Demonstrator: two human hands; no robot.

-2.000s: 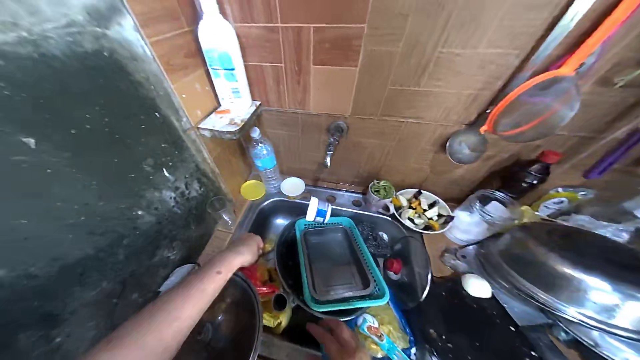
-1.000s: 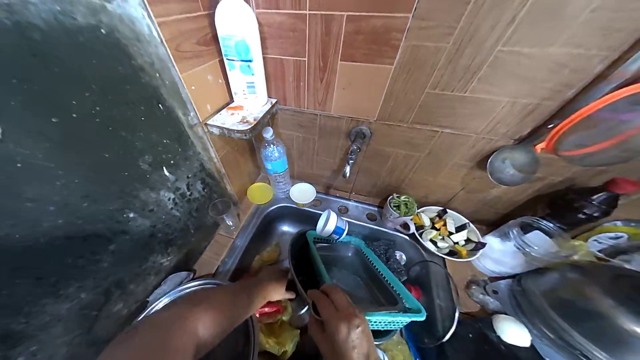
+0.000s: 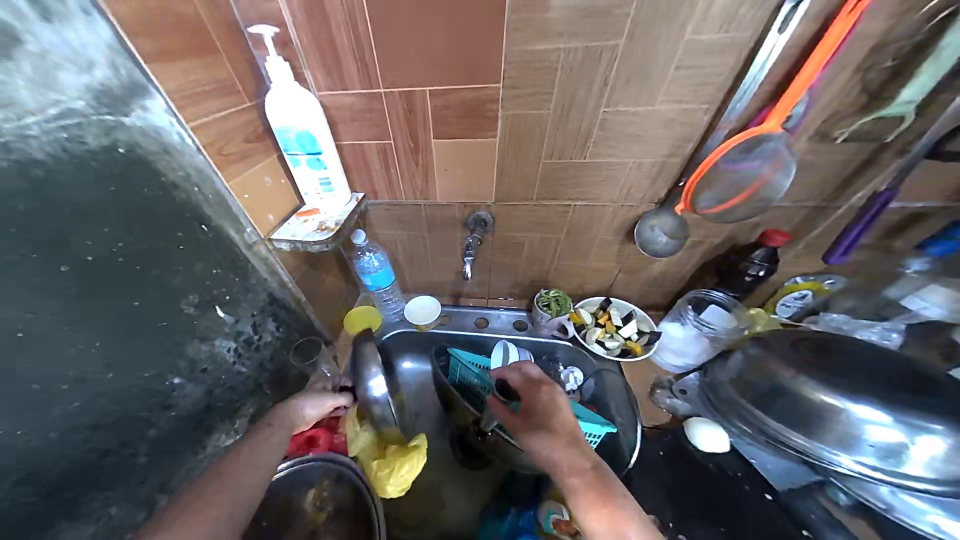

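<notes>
My left hand (image 3: 321, 403) grips the edge of a round metal lid or pan (image 3: 373, 381), which stands tilted on its side at the sink's left. Beside it are a yellow plastic bag (image 3: 394, 461) and a red plastic bag (image 3: 319, 437). My right hand (image 3: 531, 405) is over the dark pan (image 3: 487, 442) in the steel sink (image 3: 411, 367), its fingers around a small dark-mouthed metal item (image 3: 505, 391). Just behind those fingers lies a white cup (image 3: 510, 354). A teal plastic basket (image 3: 592, 424) shows partly behind the hand. A large metal pot (image 3: 311, 499) sits at the bottom left.
A faucet (image 3: 472, 244) projects from the tiled wall. Along the back stand a water bottle (image 3: 379, 276), a bowl of cut vegetables (image 3: 616, 328) and a plastic jar (image 3: 697, 330). A large lidded pot (image 3: 832, 405) and an egg (image 3: 706, 435) are at right. An orange-rimmed strainer (image 3: 742, 176) hangs above.
My left hand has moved left, now holding the round metal piece upright. My right hand has moved up over the sink. The teal basket, earlier in plainer view, is now largely covered.
</notes>
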